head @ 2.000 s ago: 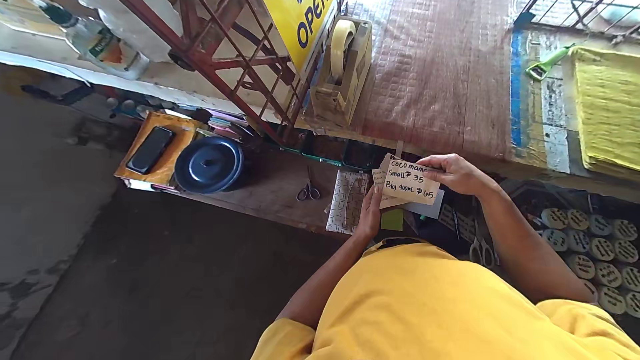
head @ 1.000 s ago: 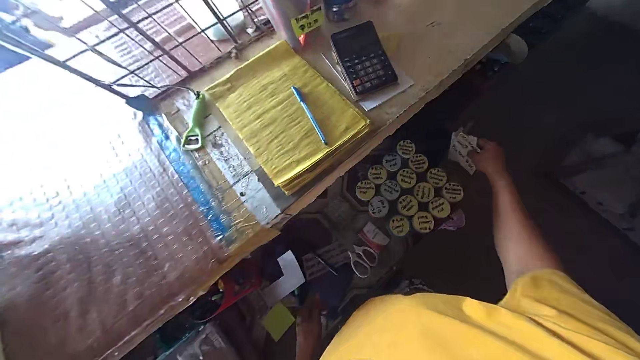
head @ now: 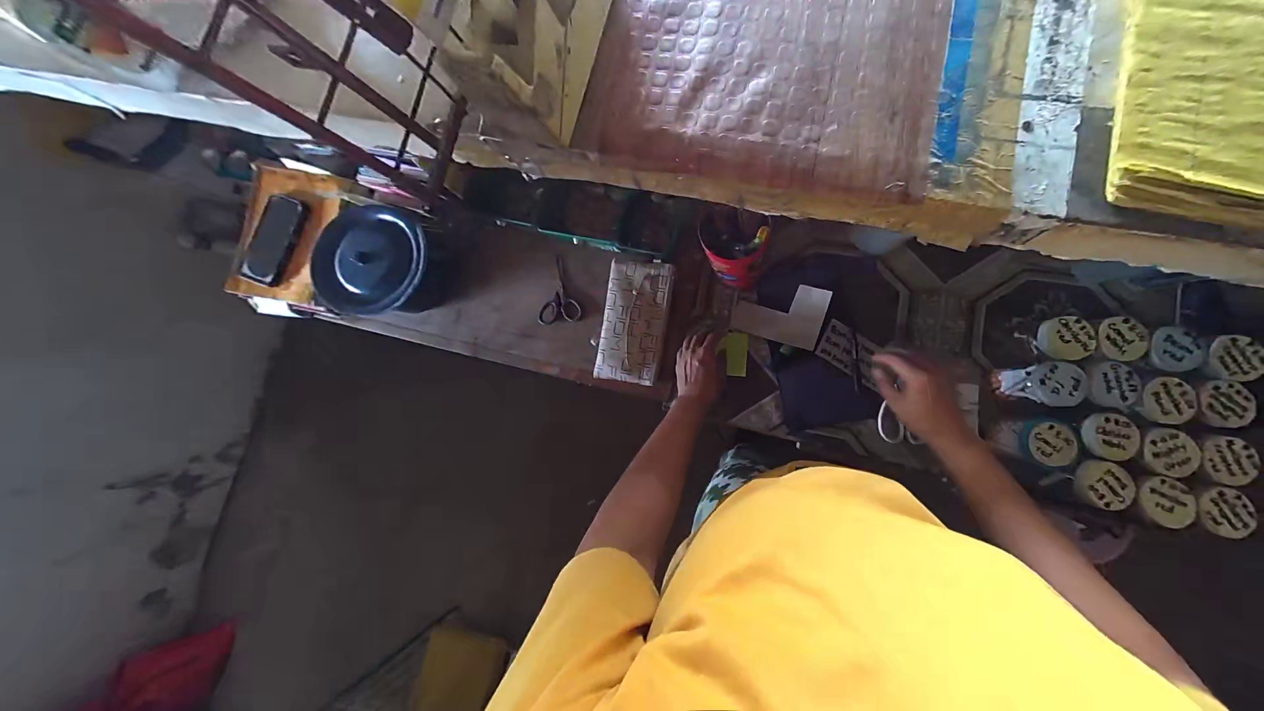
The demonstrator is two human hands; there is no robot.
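My left hand (head: 698, 366) rests at the edge of the low wooden shelf, between a patterned wrapped box (head: 634, 322) and a yellow-green paper square (head: 736, 355). My right hand (head: 918, 390) is over the dark cloth (head: 825, 385), its fingers curled near a dark slim object and a handwritten card (head: 837, 346); whether it grips either cannot be told. White-handled scissors (head: 891, 423) lie partly under it. A cut piece of white paper (head: 790, 318) lies on the cloth. A red cup with pens (head: 734, 259) stands behind. Dark-handled scissors (head: 560, 304) lie left of the box.
Above is a counter with a plastic-covered top (head: 760, 99) and yellow sheets (head: 1190, 99). Round labelled lids (head: 1170, 400) stand in rows at right. A dark lidded pot (head: 367, 259) and a phone (head: 276, 239) are at left, beneath a rusty metal rack (head: 326, 74).
The view has swung back left. My right hand, out at the far side of the round lids holding cards a second ago, is now over the dark cloth.
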